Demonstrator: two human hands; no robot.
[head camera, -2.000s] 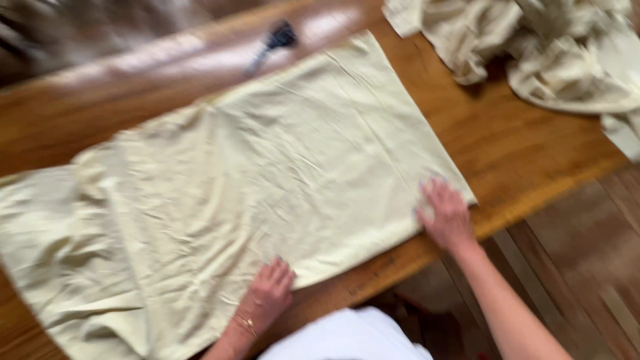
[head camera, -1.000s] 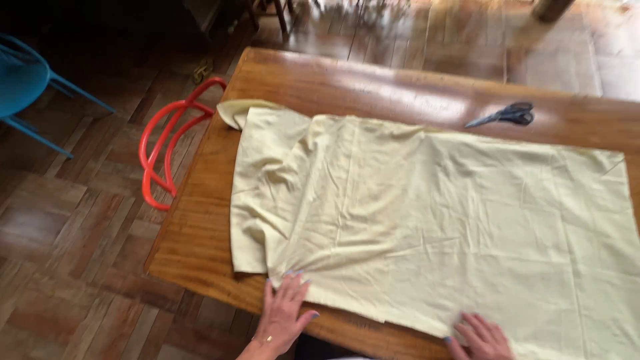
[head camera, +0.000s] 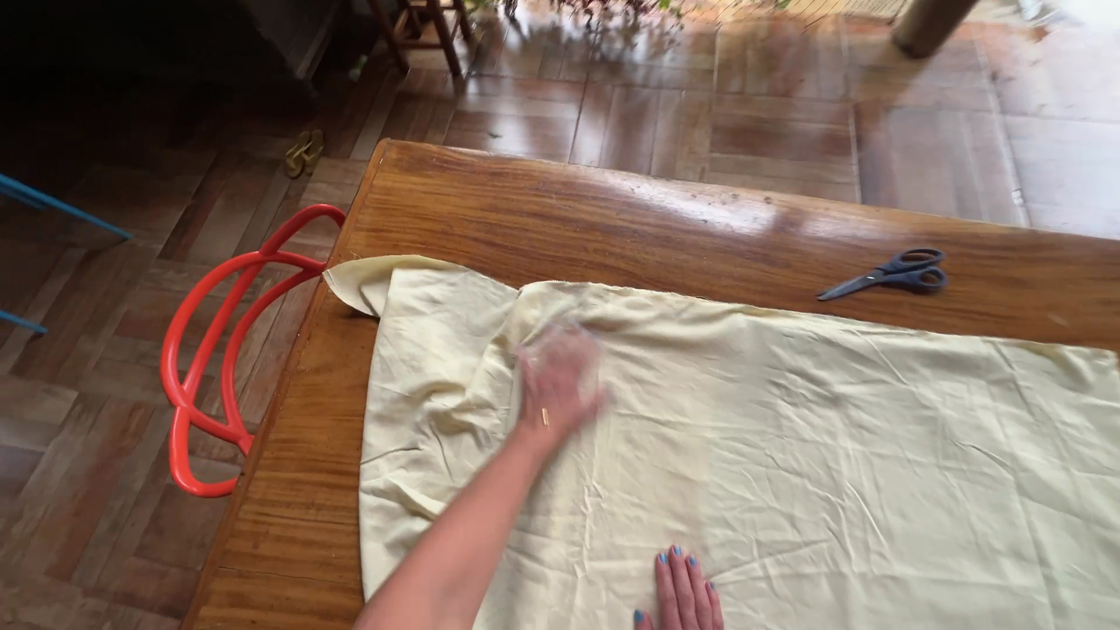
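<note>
Pale yellow fabric (head camera: 831, 455) lies spread over a wooden table (head camera: 595, 206), wrinkled and bunched toward its left end, with one corner folded over at the upper left. My left hand (head camera: 560, 372), blurred, is over the bunched part near the far edge; whether it touches the cloth is unclear. My right hand (head camera: 685, 591) rests on the fabric at the bottom of the view, fingers pointing away and holding nothing; its wrist is out of frame. Beyond the cloth's far edge, a pair of dark-handled scissors (head camera: 888, 273) lies on the wood.
A red tubular chair (head camera: 201, 350) stands against the table's left end. On the tiled floor are sandals (head camera: 304, 153) and a wooden stool (head camera: 429, 31). Blue furniture legs (head camera: 66, 206) show at the far left, and a post (head camera: 932, 26) stands at the back right.
My left hand has moved from the cloth's near edge to near its far edge. The view has swung toward the table's left end since the earliest frame.
</note>
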